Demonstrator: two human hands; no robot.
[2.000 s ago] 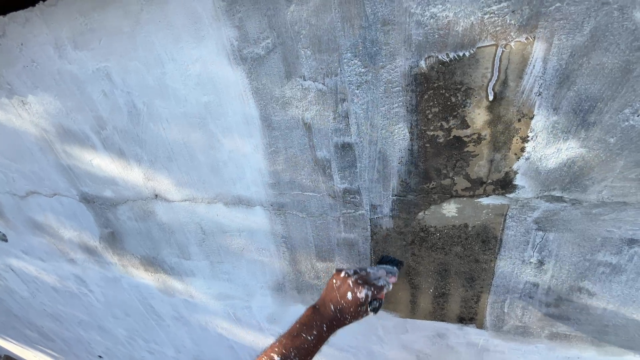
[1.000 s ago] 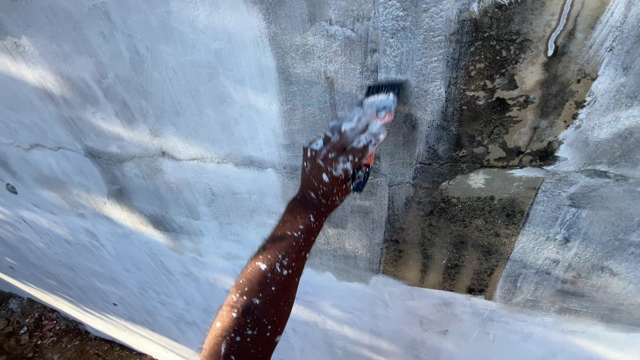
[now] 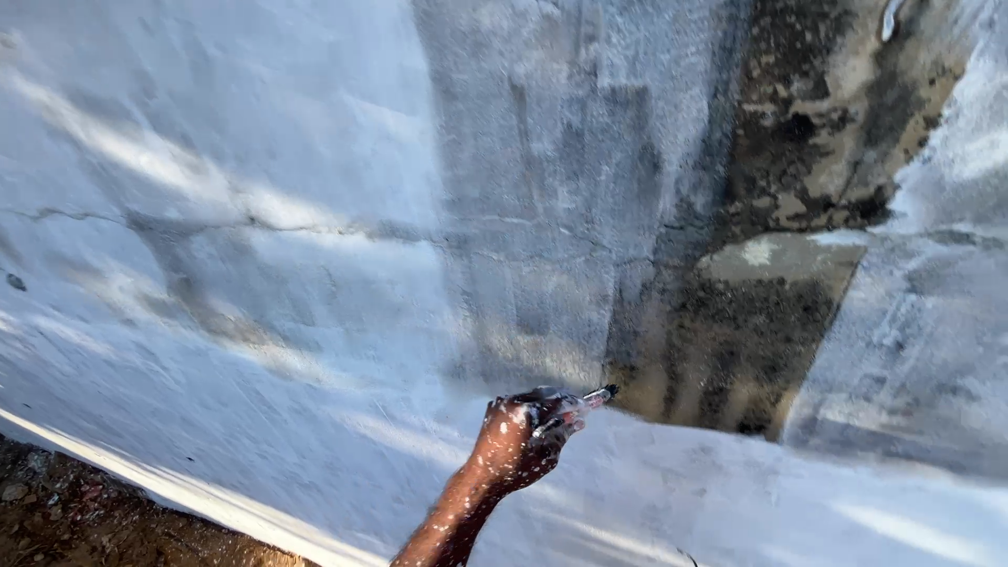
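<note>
My left hand (image 3: pixel 524 437), spotted with white paint, is closed around a paintbrush (image 3: pixel 592 400) at the lower middle of the head view. The brush points right, its dark bristle tip at the lower left corner of a bare, dark-stained strip of masonry wall (image 3: pixel 748 346). Left of that strip, the wall has a thin grey-white coat (image 3: pixel 543 307); farther left its surface is whiter (image 3: pixel 315 299). The hand hides part of the brush. My right hand is out of view.
A pale ledge (image 3: pixel 709 472) runs along the foot of the wall. Brown soil with debris (image 3: pixel 87 512) lies at the lower left. A crack (image 3: pixel 315 227) crosses the wall sideways. Whitish coating (image 3: pixel 913 346) borders the stained strip on the right.
My left hand first moved up the wall with the brush, then came back down to the lower edge. The left border of the dark strip now carries a thin greyish coat.
</note>
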